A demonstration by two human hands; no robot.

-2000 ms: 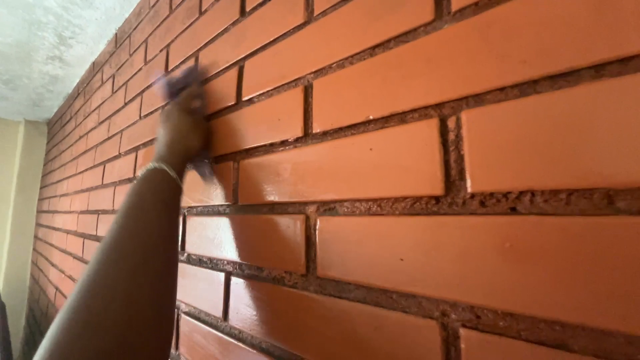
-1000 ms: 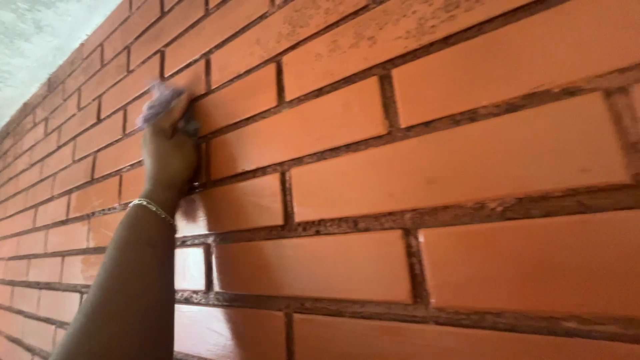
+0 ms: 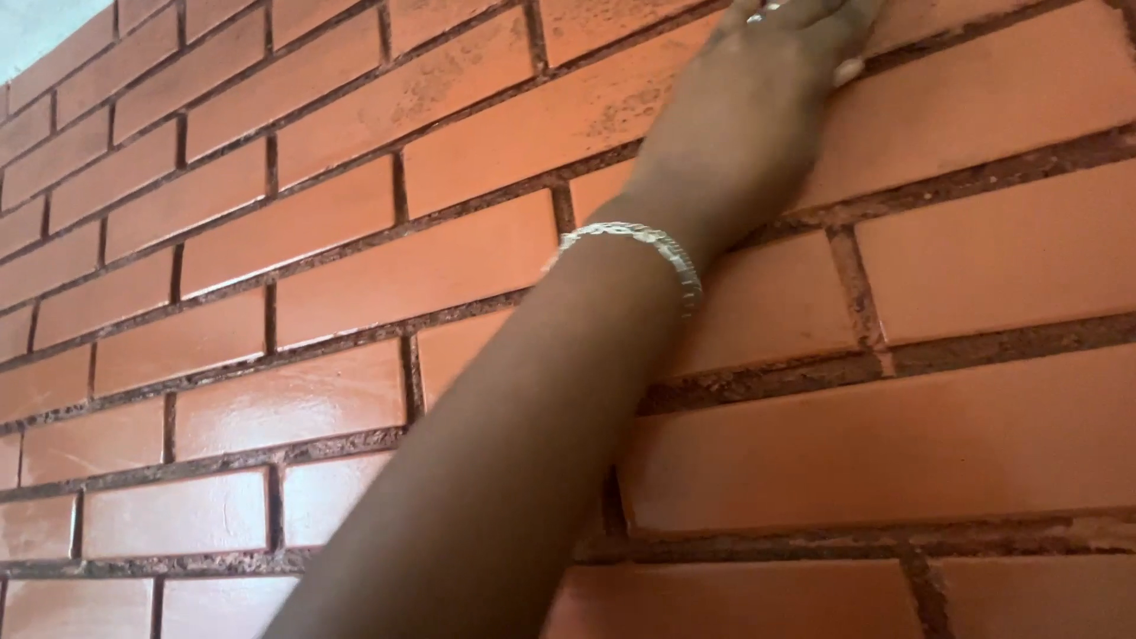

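Note:
My left hand (image 3: 754,106) reaches up across the orange brick wall (image 3: 976,444), its fingers bent near the top edge of the view and partly cut off. The back of the hand faces me, and a pale thumbnail shows at its right side beside a mortar joint. Something small and shiny, perhaps a ring, is on a finger. A light beaded bracelet (image 3: 630,232) circles the wrist. Whatever lies under the palm and fingers is hidden, so I cannot tell if they hold a cloth. My right hand is out of view.
Rows of glossy bricks with recessed, rough dark mortar joints (image 3: 754,377) fill most of the view. Dark specks mark some upper bricks (image 3: 621,98). A pale ceiling (image 3: 40,31) shows at the top left corner.
My left hand has moved right and up along the wall. The crumpled purplish cloth seen in it a second ago no longer shows. The view has shifted too.

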